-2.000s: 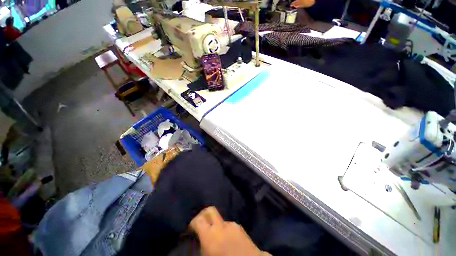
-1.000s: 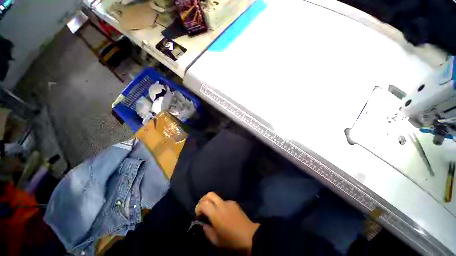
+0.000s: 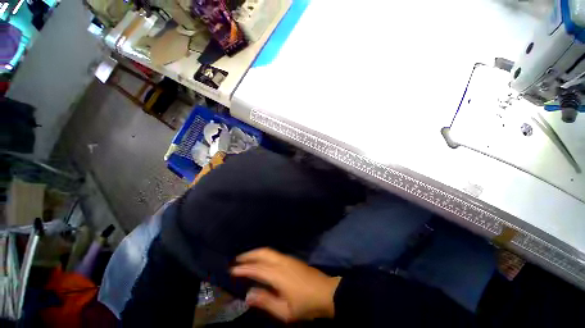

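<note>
A large dark garment (image 3: 256, 198) lies bunched over the lap, below the table's front edge. My right hand (image 3: 285, 285) is at the bottom centre, back up, with its fingers pointing left and apart. It rests at the garment's lower edge and shows no clear grip on it. My left hand is not in view; a dark sleeve-like shape at lower left merges with the cloth. Light blue denim (image 3: 131, 262) shows left of the dark garment, partly covered by it.
The white table (image 3: 365, 83) has a ruler strip (image 3: 359, 160) along its front edge. The sewing machine head (image 3: 551, 57) and thin tweezers (image 3: 559, 144) are at right. A blue basket (image 3: 186, 144) with white scraps is on the floor.
The view has shifted. The dark garment now spreads further left, covering more of the denim and the cardboard box. My right hand's fingers have spread.
</note>
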